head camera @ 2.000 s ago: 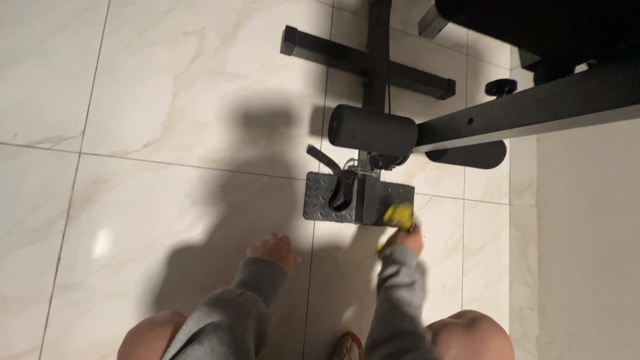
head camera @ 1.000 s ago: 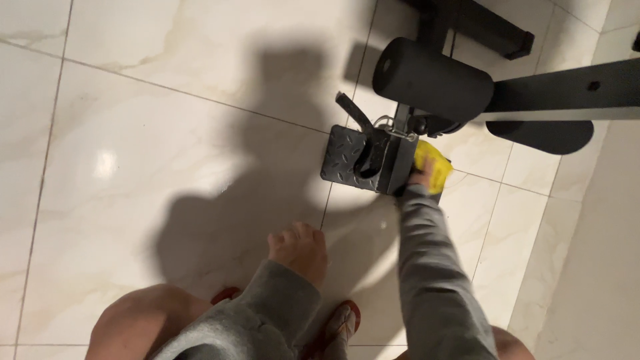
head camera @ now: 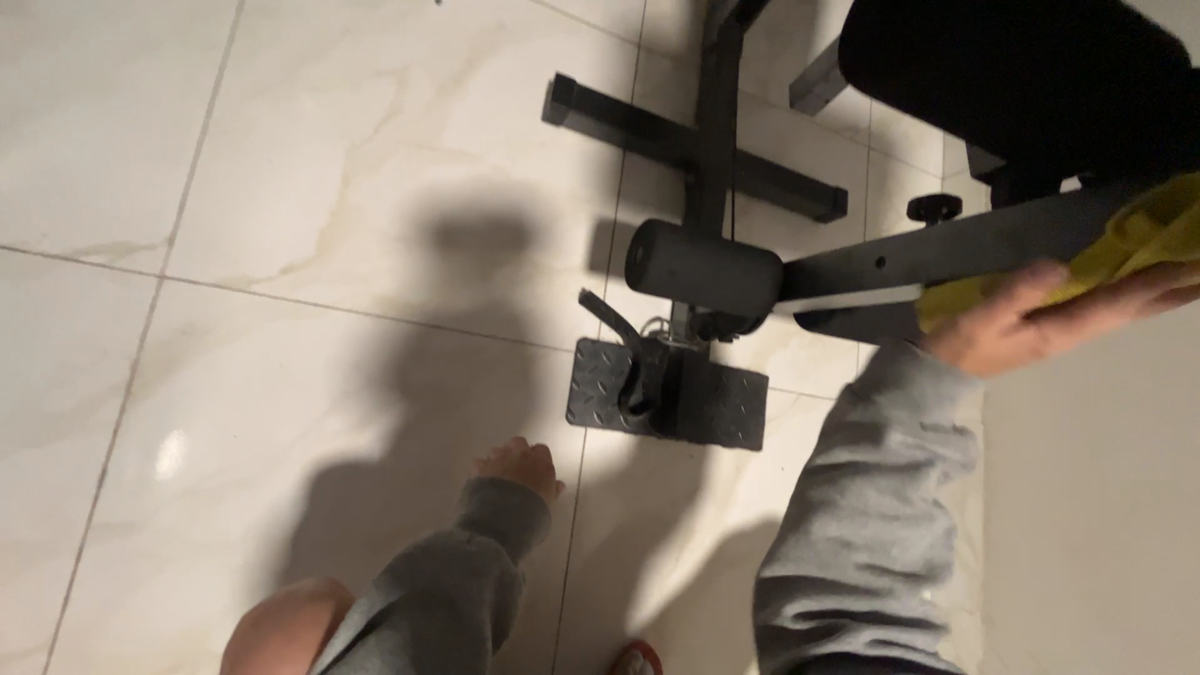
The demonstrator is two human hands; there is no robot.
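Yellow cloth [head camera: 1078,272] lies under my right hand [head camera: 1041,314], which presses it along the black metal beam [head camera: 872,251] of an exercise bench at the right. My left hand [head camera: 520,466] hangs loosely curled over the floor, touching nothing, lower left of the diamond-patterned metal footplate [head camera: 736,403]. On that plate sits a black strap [head camera: 614,323] with a loop, beside a metal clip. Just above are a black foam roller [head camera: 703,269] and, partly hidden, a second roller [head camera: 853,323] behind the beam.
A black crossbar foot [head camera: 619,127] of the bench rests on the marble-look tiles. The dark padded seat [head camera: 1012,75] fills the top right, with a black knob [head camera: 935,208] below it. A pale wall [head camera: 1097,525] runs down the right side.
My right hand, with the yellow cloth, has moved from the footplate up and right to the bench's beam. The left hand still hangs over the floor.
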